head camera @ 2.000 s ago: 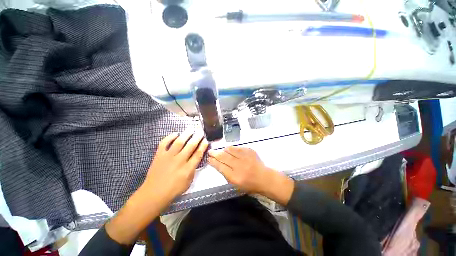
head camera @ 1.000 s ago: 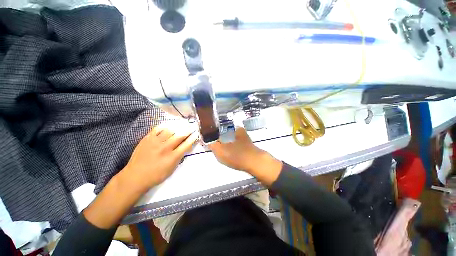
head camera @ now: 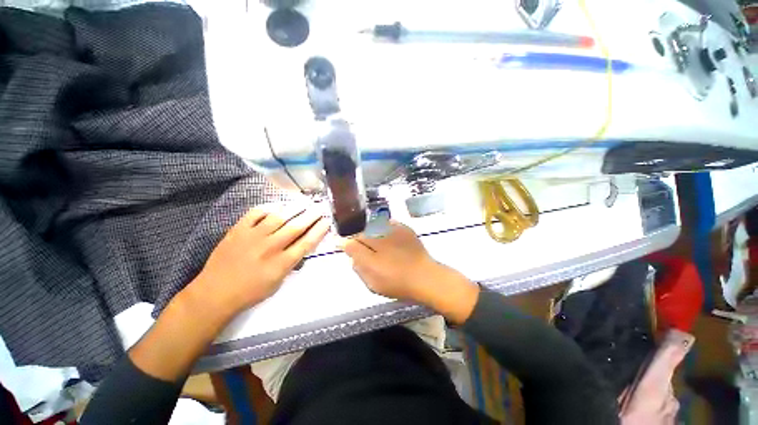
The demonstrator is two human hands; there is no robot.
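Note:
The dark checked garment piece [head camera: 158,191] lies rumpled on the left of the table, its edge running under the left end of the white sewing machine [head camera: 449,100]. My left hand [head camera: 258,253] lies flat, fingers spread a little, on the cloth edge left of the take-up lever guard [head camera: 342,187]. My right hand [head camera: 391,261] is just right of the guard, fingers bent and fingertips together at the cloth edge; what they pinch is hidden. The needle and presser foot are hidden behind the guard.
Gold-handled scissors [head camera: 509,212] lie under the machine arm. A blue pen [head camera: 565,62] and a grey pen with a red end [head camera: 482,37] lie on the head, crossed by yellow thread [head camera: 609,91]. Grey tape [head camera: 399,315] edges the table. Red cloth [head camera: 677,290] hangs lower right.
Both hands have shifted slightly since two seconds ago, the left one leftward and off part of the cloth. The cloth's near edge has drawn back to the left, showing more white table.

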